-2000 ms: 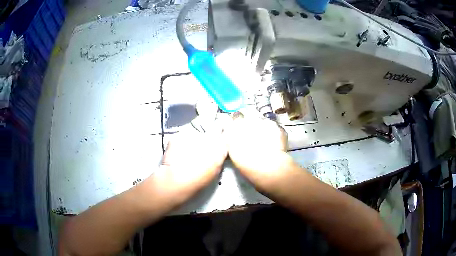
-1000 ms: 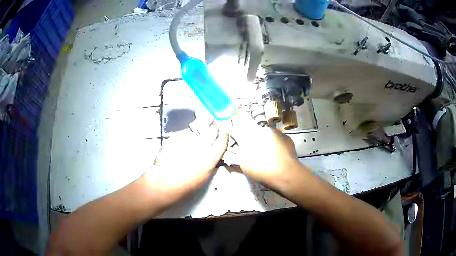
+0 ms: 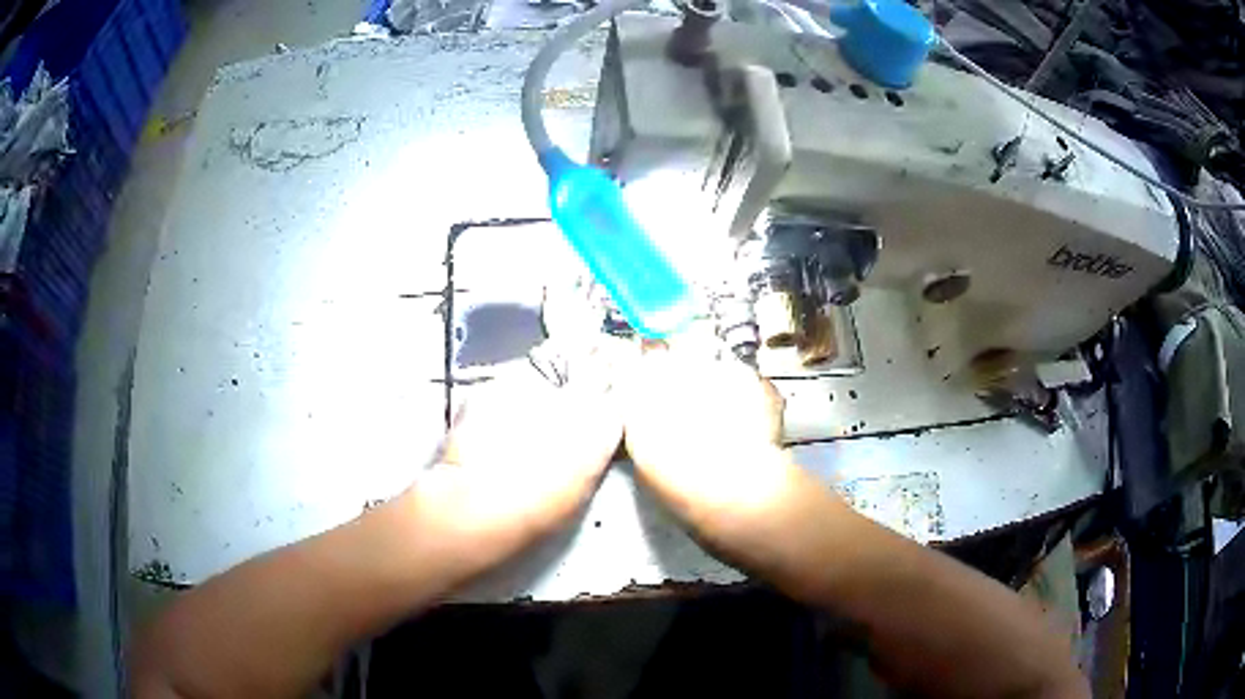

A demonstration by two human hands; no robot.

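Observation:
My left hand (image 3: 533, 423) and my right hand (image 3: 710, 423) lie side by side on the white table, close below the needle area of the off-white sewing machine (image 3: 901, 178). Both hands are washed out by the lamp, so fingers and any cloth between them cannot be made out. The bright blue lamp (image 3: 617, 253) on a grey neck hangs just above the fingertips. Two brass-coloured knobs (image 3: 799, 328) sit right of the needle area. A dark patch (image 3: 500, 335) shows left of the hands inside the outlined rectangle.
The worn white table (image 3: 273, 301) spreads around the machine. A blue plastic crate (image 3: 68, 273) with whitish pieces (image 3: 34, 144) stands at the left. A blue cap (image 3: 885, 41) sits on top of the machine. Dark metal snips or a tool (image 3: 1031, 406) lie at the machine's right base.
The hands were slightly apart with a dark gap between them one second ago; now they are closer together. The whole view has shifted slightly, showing more of the blue cap.

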